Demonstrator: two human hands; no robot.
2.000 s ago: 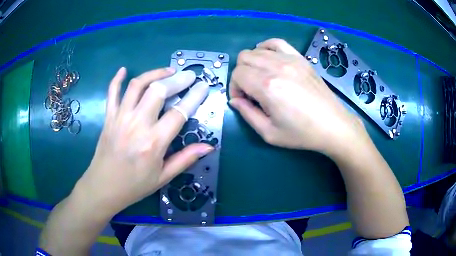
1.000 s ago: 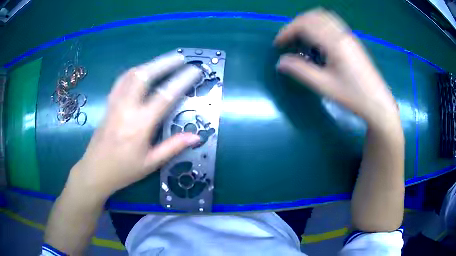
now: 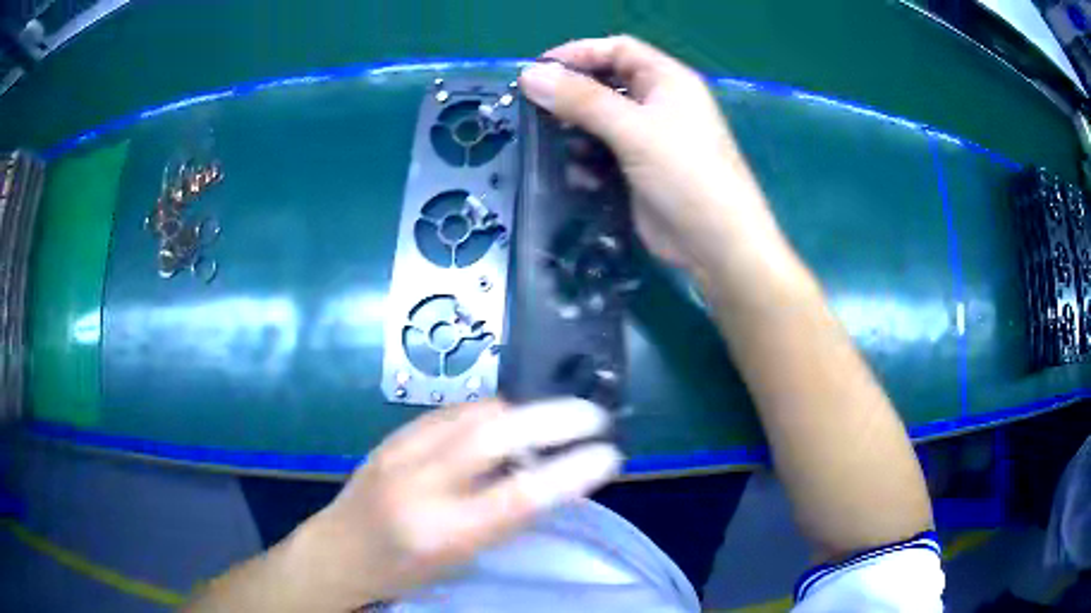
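Note:
A three-hole plate (image 3: 404,271) lies upright on the mat, its three openings in a column, each with a spoked hub. A second plate (image 3: 553,335), dark and blurred, is close along its right side. My right hand (image 3: 640,126) grips the second plate's far end, thumb at its top left corner. My left hand (image 3: 479,485) is blurred at its near end, with whitish finger cots on two fingers; contact with the plate is unclear.
A loose pile of copper and silver wire rings (image 3: 182,228) lies on the mat at left. Stacked plates (image 3: 1055,269) stand at far right. A brownish edge-on stack (image 3: 17,281) is at far left. Blue tape (image 3: 287,461) runs along the near mat edge.
My right hand has moved left and brought the second plate beside the first. My left hand has left the first plate's openings and moved down and right. The first plate appears higher in view.

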